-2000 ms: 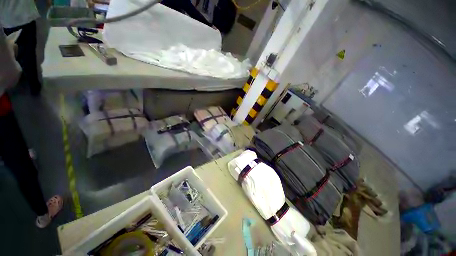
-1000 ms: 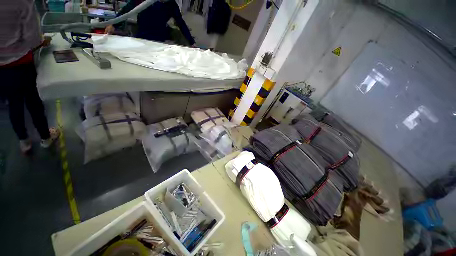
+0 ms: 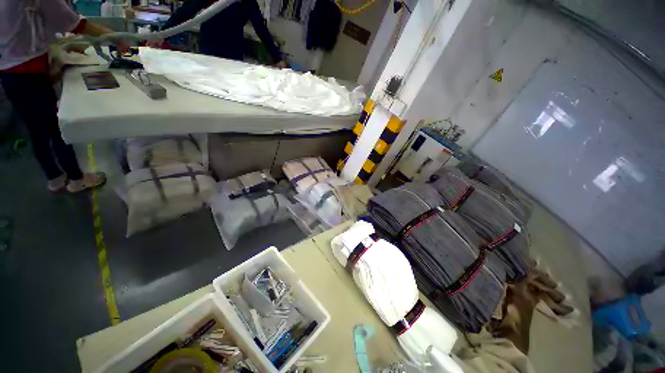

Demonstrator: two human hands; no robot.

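Neither of my hands is in the picture. Nearest in front, two white plastic bins stand side by side on the beige table (image 3: 313,264). The right bin (image 3: 321,320) holds pens and small metal bits; the left bin, cut off below, holds a yellow tape roll (image 3: 186,360). A tied white bundle (image 3: 380,275) with two dark straps lies right of the bins. Tied grey bundles (image 3: 437,244) with dark red-edged straps lie beside it. A light blue strip (image 3: 361,348) lies between bin and white bundle at the lower edge.
Brown fabric (image 3: 529,299) lies right of the grey bundles. Behind, white cloth (image 3: 255,84) covers part of a pressing table (image 3: 204,116). Strapped packs (image 3: 171,193) lie under it. A striped pillar (image 3: 372,146) stands at its end. Two people are at the pressing table.
The person at the far left has moved in to the pressing table, with an arm now reaching over it. The white cloth, raised earlier, lies flat. The near bins and bundles have not moved.
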